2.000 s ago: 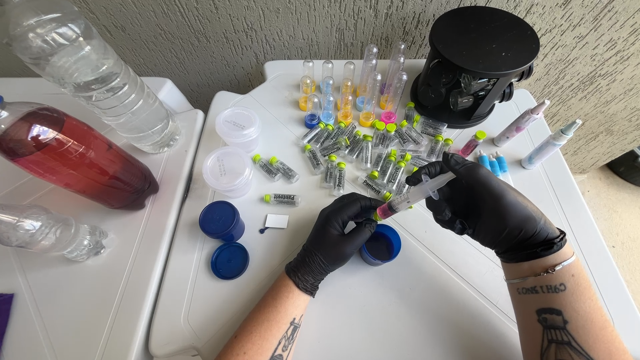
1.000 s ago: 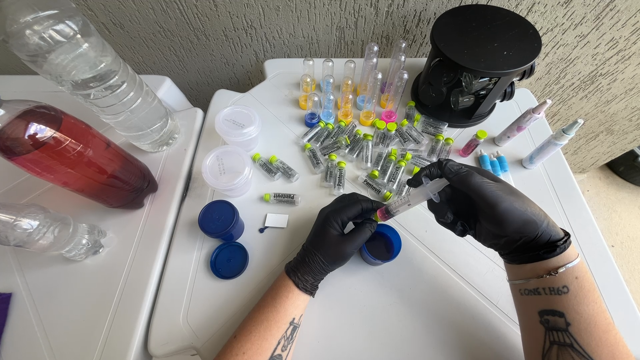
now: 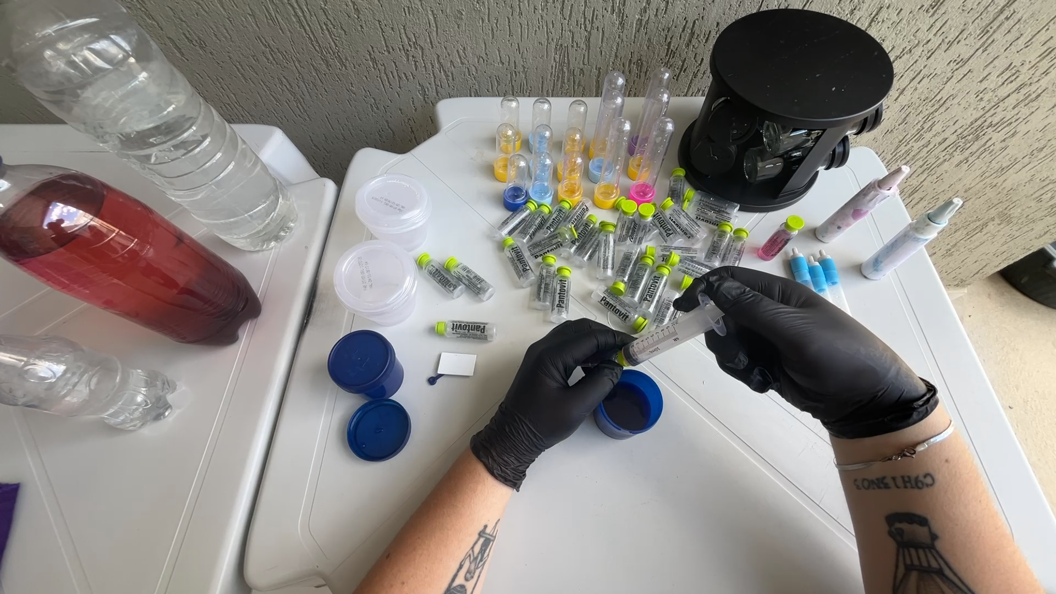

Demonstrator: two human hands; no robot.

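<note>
Both hands wear black gloves. My right hand (image 3: 796, 346) holds a clear plastic syringe (image 3: 670, 333) by its flange end, the syringe slanting down to the left. My left hand (image 3: 557, 388) pinches a small piece with a yellow-green edge at the syringe's lower tip; the fingers hide most of it. Just below the tip stands an uncapped blue tub (image 3: 652, 400) with dark contents. Beyond the hands lie many small clear vials (image 3: 561, 294) with lime-green caps. One vial with pink liquid (image 3: 775, 241) lies apart, near the right hand.
Clear tubes with coloured bases (image 3: 575, 153) stand at the back beside a black round rack (image 3: 792, 74). Two lidded clear tubs (image 3: 375, 285), a closed blue tub (image 3: 363, 367) and a blue lid (image 3: 379, 430) sit left. Large bottles (image 3: 124, 256) occupy the left table; two applicator tubes (image 3: 907, 243) lie right.
The pink tint seen near the syringe's lower end in the earlier frames no longer shows in its barrel. Both hands have stayed in nearly the same place.
</note>
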